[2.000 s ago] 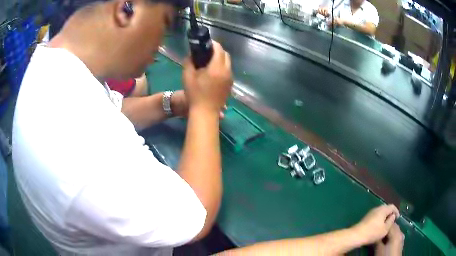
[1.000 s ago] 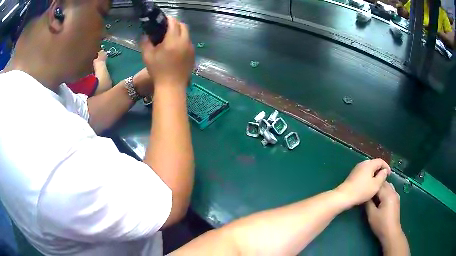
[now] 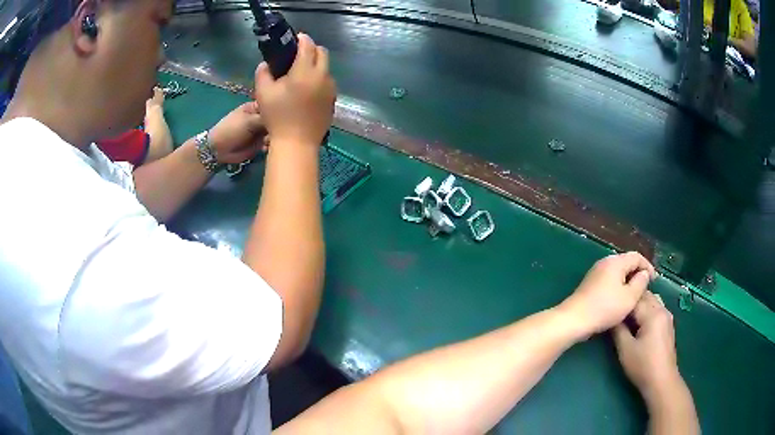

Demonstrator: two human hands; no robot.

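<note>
My left hand (image 3: 610,293) and my right hand (image 3: 650,334) meet above the green bench top (image 3: 501,314) at the right, near its red-brown edge strip. The fingers of both hands are curled and their fingertips are close together. Whatever may be between the fingertips is hidden or too small to tell. A loose pile of shiny silver square frames (image 3: 457,201) lies on the bench to the left of my hands, one frame (image 3: 481,225) a little apart.
A neighbour in a white shirt (image 3: 144,306) sits at the left, gripping a black electric screwdriver (image 3: 277,47). A green tray (image 3: 347,176) lies beside that arm. Beyond the red-brown strip (image 3: 510,195) runs the dark conveyor belt (image 3: 476,102) with small parts. A green rail (image 3: 739,304) stands at right.
The view has turned right and down, so the neighbour, tray and frame pile appear further left. My hands stay together and more of my right hand and forearm shows. Small parts on the belt have shifted left.
</note>
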